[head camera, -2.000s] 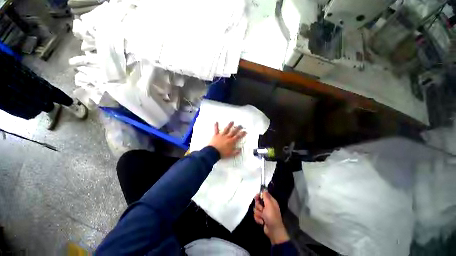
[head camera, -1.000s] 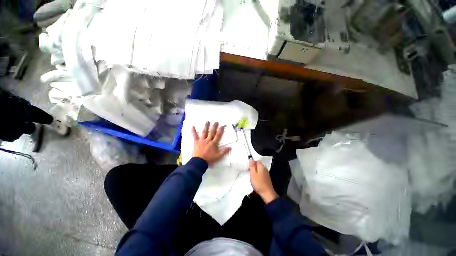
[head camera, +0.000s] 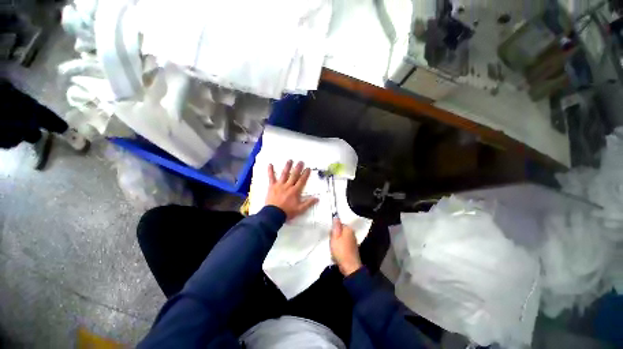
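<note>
A white garment panel (head camera: 300, 238) lies across my lap over a block that is mostly hidden; a bit of yellow shows at its left edge. My left hand (head camera: 289, 193) lies flat on the panel with fingers spread, holding nothing. My right hand (head camera: 345, 247) is closed around the handle of a hammer (head camera: 333, 193). The blurred yellow-green hammer head is over the upper right part of the panel, right of my left fingertips. I cannot tell if the head touches the cloth.
A stack of white panels (head camera: 225, 48) overhangs a blue bin (head camera: 179, 166) at upper left. A sewing machine table with a brown edge (head camera: 437, 112) stands ahead. A pile of white panels (head camera: 471, 266) is beside my right leg. Another person's legs (head camera: 41, 129) show far left.
The hammer head has moved from beside the panel's right edge to over its upper right part. My left hand has shifted slightly on the panel, and the view has moved.
</note>
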